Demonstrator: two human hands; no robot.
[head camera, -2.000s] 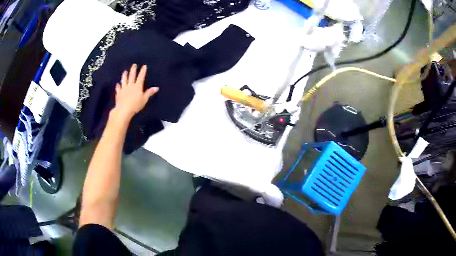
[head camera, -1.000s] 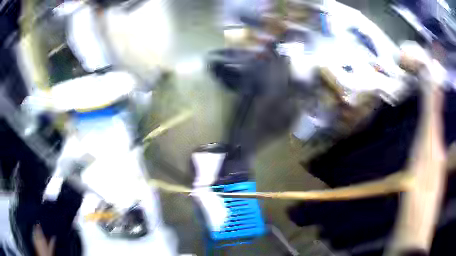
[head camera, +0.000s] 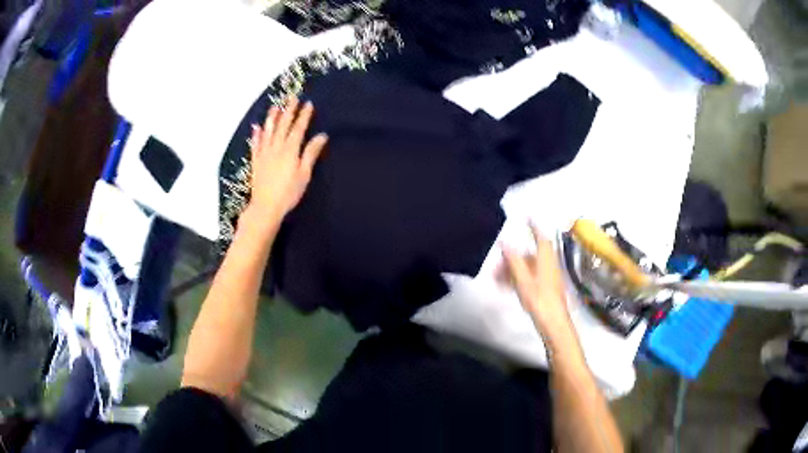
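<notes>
A black garment (head camera: 381, 195) with a cream-gold embroidered edge lies on the white padded board (head camera: 478, 310). Its sleeve (head camera: 554, 128) points to the upper right. My left hand (head camera: 282, 168) lies flat on the garment's left part beside the embroidered edge, fingers spread. My right hand (head camera: 534, 276) is slightly blurred over the board, between the garment and the iron, with fingers apart and nothing in it. The iron (head camera: 611, 270), with a yellow-tan handle, stands at the board's right end, close to my right fingertips but not held.
A blue slotted tray (head camera: 695, 332) is at the board's right edge. A pale hose (head camera: 735, 292) runs right from the iron. A dark rectangle (head camera: 162, 164) lies on the board's left part. White hangers (head camera: 102, 310) hang at lower left. A blue-edged white board end (head camera: 700, 44) is at upper right.
The view swung right and came back. My right hand, out of view two seconds ago, is now over the board near the iron. My left hand is nearer the embroidered edge.
</notes>
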